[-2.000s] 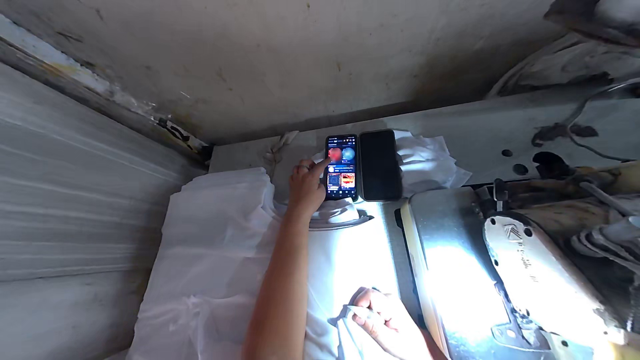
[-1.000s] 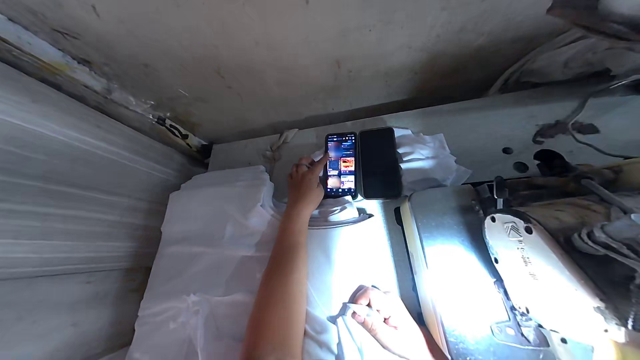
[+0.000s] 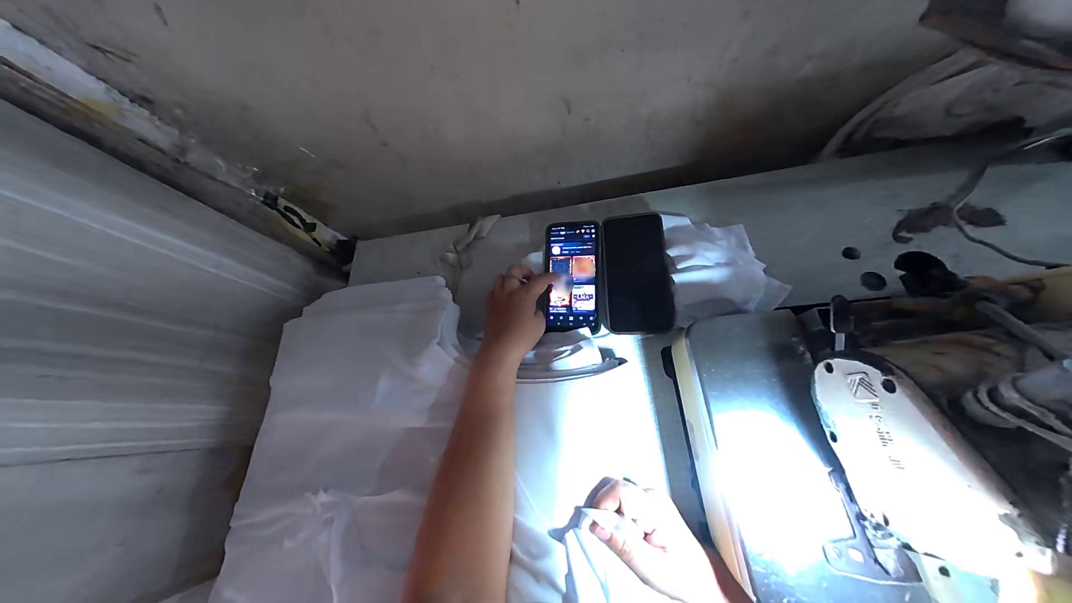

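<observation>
My left hand [image 3: 517, 308] rests at the left edge of a lit smartphone [image 3: 573, 276], with a finger over its screen; whether the other fingers grip the phone's edge is hard to tell. Beside it on the right lies a dark phone or phone case [image 3: 637, 274]. Near the bottom, my right hand [image 3: 641, 532] pinches a fold of white fabric [image 3: 578, 444] between thumb and fingers. Under my left forearm and to its left lie stacked white fabric pieces [image 3: 360, 368].
An industrial sewing machine [image 3: 913, 469] stands at the right, brightly lit. A crumpled white cloth [image 3: 720, 268] lies right of the dark phone. The grey table [image 3: 804, 209] meets a wall [image 3: 469, 92] behind. Pale sheeting [image 3: 109, 318] hangs at the left, and a cable [image 3: 984, 239] crosses the table.
The phone's screen shows different content from before, and the finger of my left hand now reaches farther over it. My right hand stays on the fabric.
</observation>
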